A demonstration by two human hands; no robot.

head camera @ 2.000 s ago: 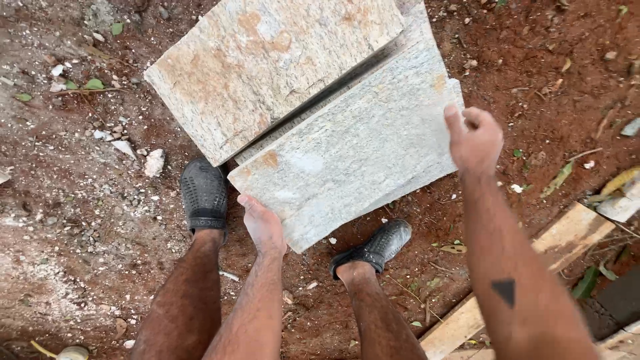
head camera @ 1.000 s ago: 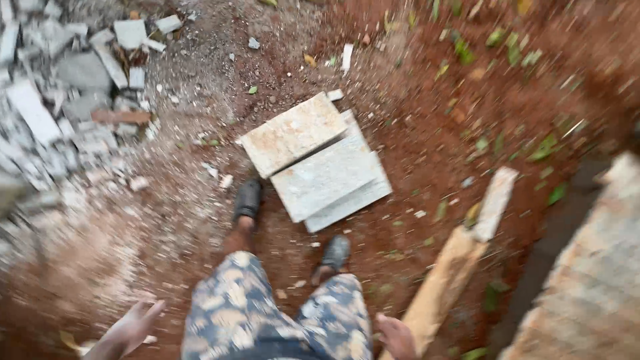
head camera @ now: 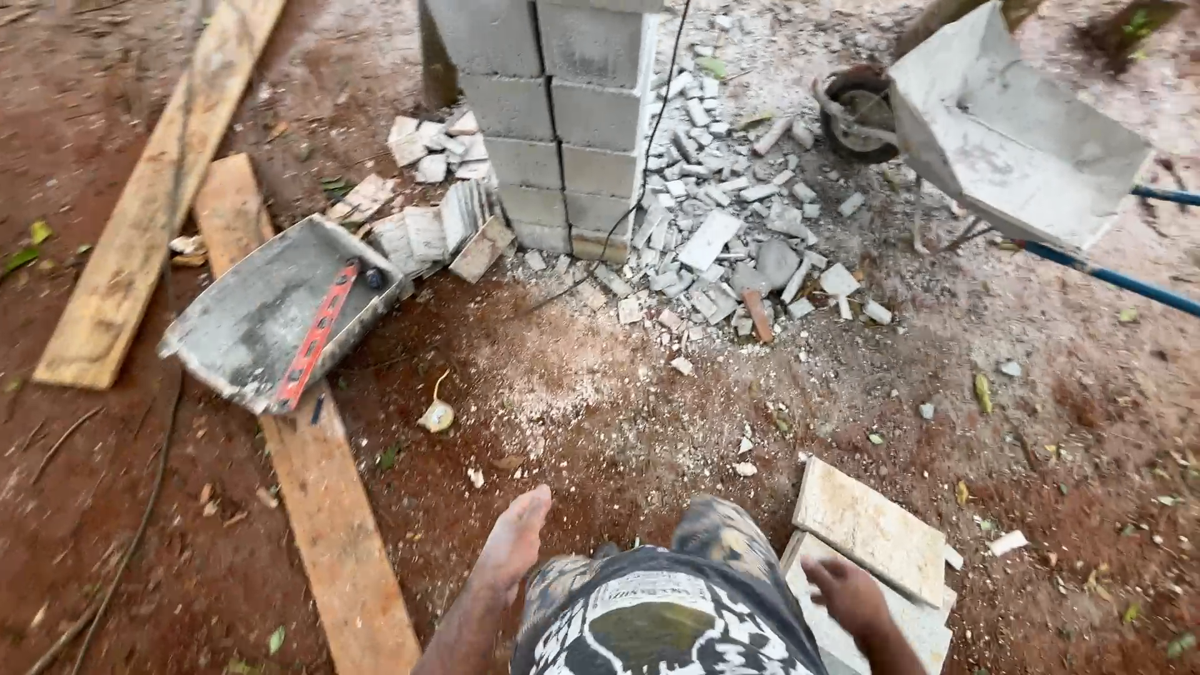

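Observation:
My left hand (head camera: 516, 536) hangs over the red soil beside my left thigh, fingers extended and holding nothing. My right hand (head camera: 848, 592) is above the stone slabs on my right, its fingers apart; whether it touches them I cannot tell. A tan rectangular stone slab (head camera: 872, 530) lies next to a paler grey slab (head camera: 914, 630), with smaller pieces at their edges. Ahead of my left hand, a tape measure (head camera: 437, 415) rests on the dirt. A red spirit level (head camera: 319, 336) leans across a grey mortar trough (head camera: 248, 314) at the left.
A concrete block pillar (head camera: 591, 122) stands ahead with a black cable hanging by it. Stone offcuts (head camera: 712, 239) surround its base, and stacked stone tiles (head camera: 427, 234) lie to its left. Wooden planks (head camera: 342, 534) cross the left ground. A wheelbarrow (head camera: 1022, 131) stands at upper right.
Two seconds ago both hands were on the pale slab; now they are off it and apart. The view has swung widely to the pillar and trough, with the slabs now at lower right.

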